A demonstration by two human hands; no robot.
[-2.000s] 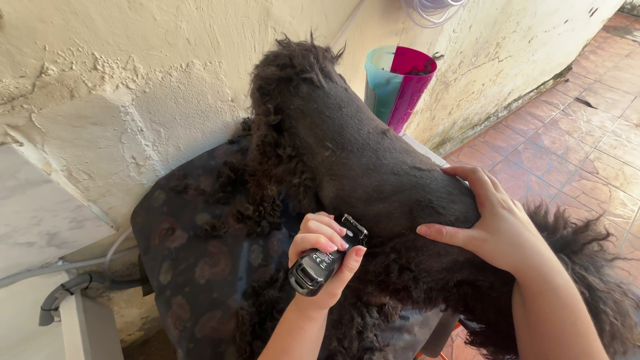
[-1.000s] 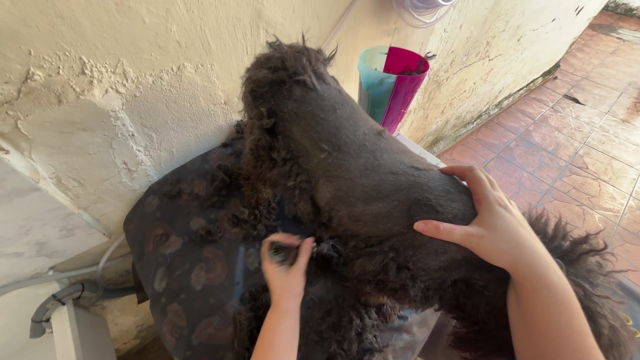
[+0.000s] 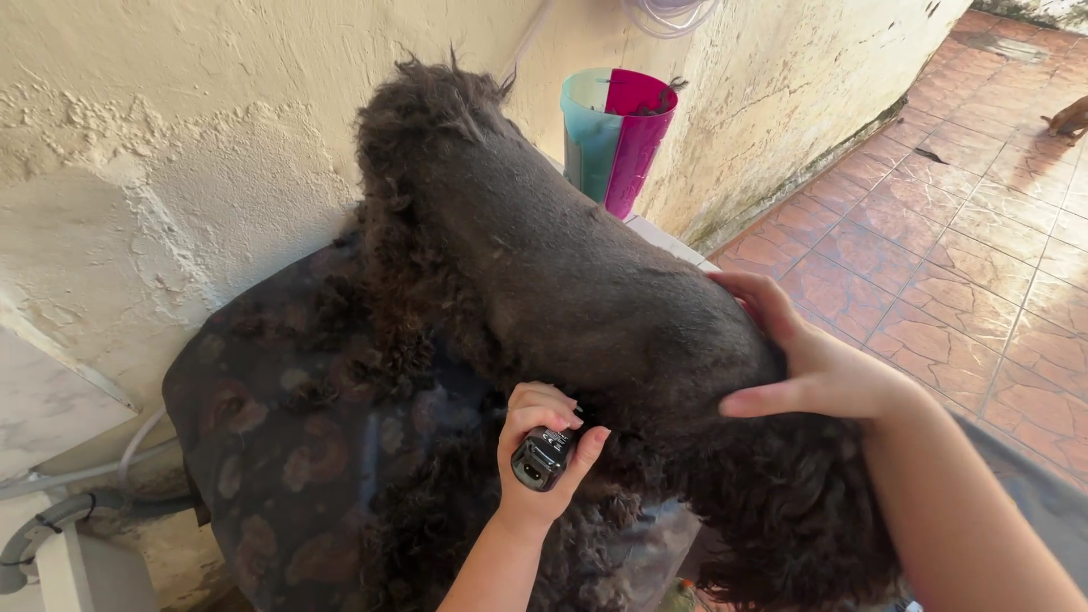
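Note:
A dark curly-coated dog (image 3: 586,280) stands on a table with a dark patterned cover (image 3: 280,476). Its back is clipped short, while long curls remain on the rump, legs and near side. My left hand (image 3: 544,442) grips a black cordless hair clipper (image 3: 542,459) at the dog's lower flank; the clipper's blade end is hidden against the coat. My right hand (image 3: 790,357) rests on the dog's back and side toward the shoulders, thumb spread from the fingers. Loose dark fur (image 3: 425,527) lies on the cover.
A teal and magenta plastic cup (image 3: 625,140) with dark bits in it stands beyond the dog, beside a rough plastered wall (image 3: 255,127). Grey hoses (image 3: 93,506) run at the lower left. Reddish tiles (image 3: 918,246) cover the floor; part of a brown animal (image 3: 1069,119) shows at the far right.
My left hand, with the clipper, was held up at the dog's side two seconds ago, then lower over the cover, and is now back against the flank. My right hand has stayed on the dog.

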